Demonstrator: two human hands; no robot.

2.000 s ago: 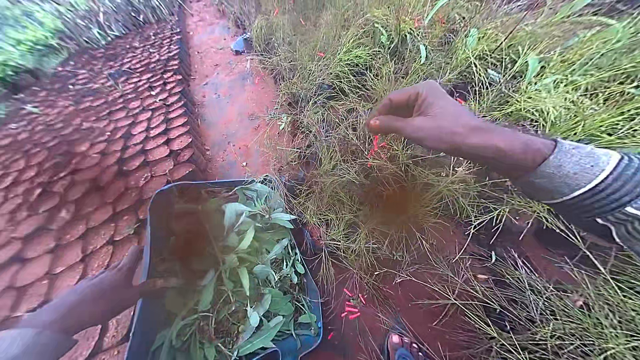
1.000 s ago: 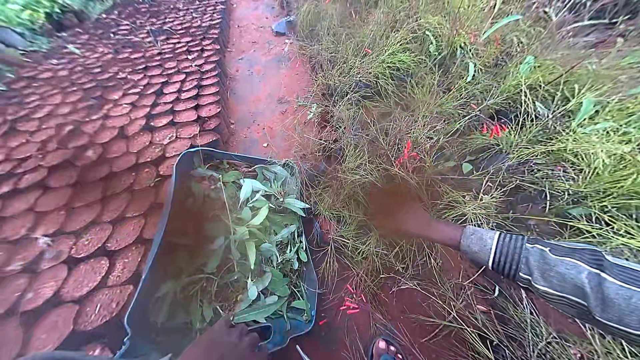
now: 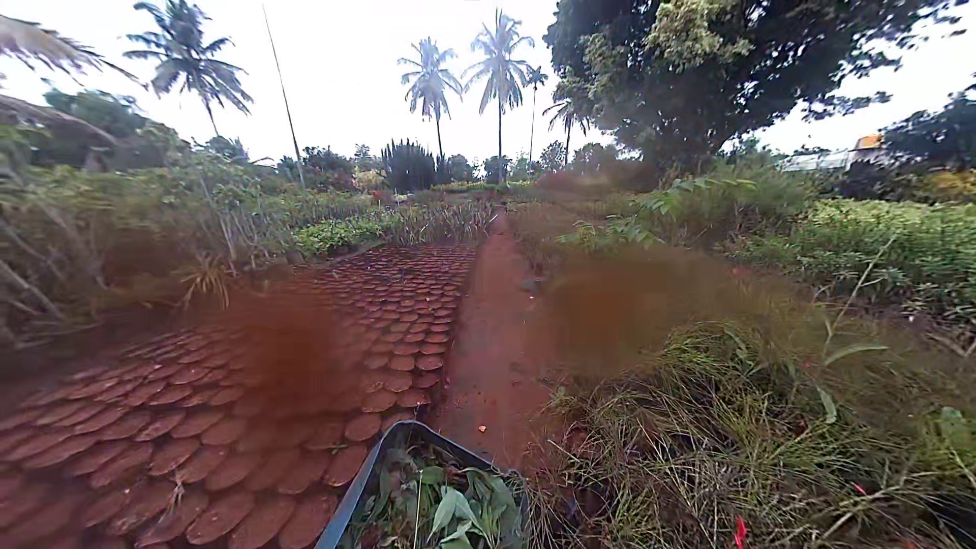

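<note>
Neither my left hand nor my right hand shows in the view of now. At the bottom, partly cut off by the frame, stands a dark blue-grey container (image 3: 358, 499) that holds cut green leafy stems (image 3: 457, 507). To its right lies a mass of thin grassy plants (image 3: 686, 450), with a small red flower (image 3: 740, 532) low among them. What my hands hold or touch is hidden below the frame.
Rows of round, soil-filled pots (image 3: 252, 473) cover the ground at left. A red dirt path (image 3: 496, 328) runs ahead between them and the grass. Shrubs (image 3: 900, 236) grow at right, with palms (image 3: 499, 76) and a large tree (image 3: 671, 69) beyond. Brown smudges blur parts of the view.
The view has tipped up to the horizon. Both hands, seen earlier by the container and over the grass, have left the frame. Earlier, my right hand moved lower over the grass.
</note>
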